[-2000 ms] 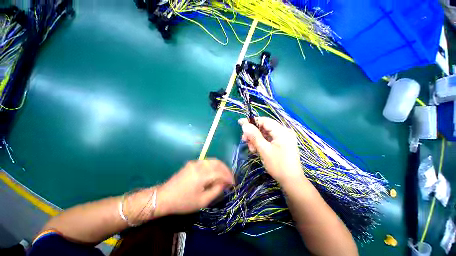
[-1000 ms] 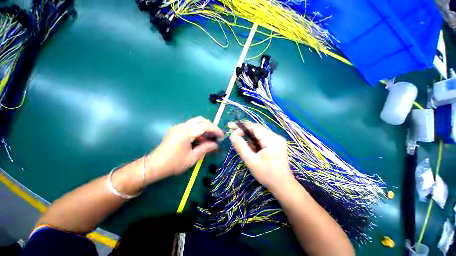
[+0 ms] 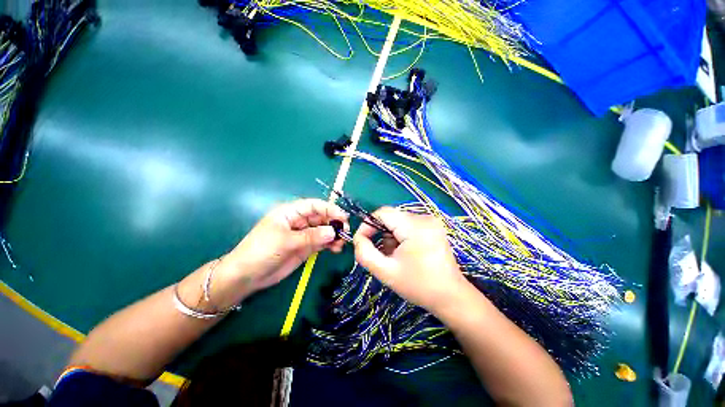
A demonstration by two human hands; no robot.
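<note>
My left hand [image 3: 290, 242] holds a small black connector housing [image 3: 337, 229] between thumb and fingertips, left of my right hand. My right hand [image 3: 409, 254] is closed on thin black wires [image 3: 362, 213], whose ends fan out up and to the left past the fingers. The fingertips of both hands nearly meet over the yellow tape line. The housing is partly covered by my fingers. The harness leads [image 3: 501, 230] lie beside and under my right hand, with black connectors [image 3: 400, 103] at their upper-left end.
A yellow wire bundle [image 3: 445, 28] lies at the top, and a left-side harness bundle [image 3: 48, 56] at the far left. A blue plastic bin [image 3: 612, 52] stands upper right. White containers [image 3: 641, 145] and small clear bags [image 3: 684, 270] line the right edge. Yellow-orange pieces [image 3: 626, 372] lie lower right.
My left hand has moved up and right from beside the lower wires and now holds a housing. My right hand has moved down and left with the black wires, close to my left.
</note>
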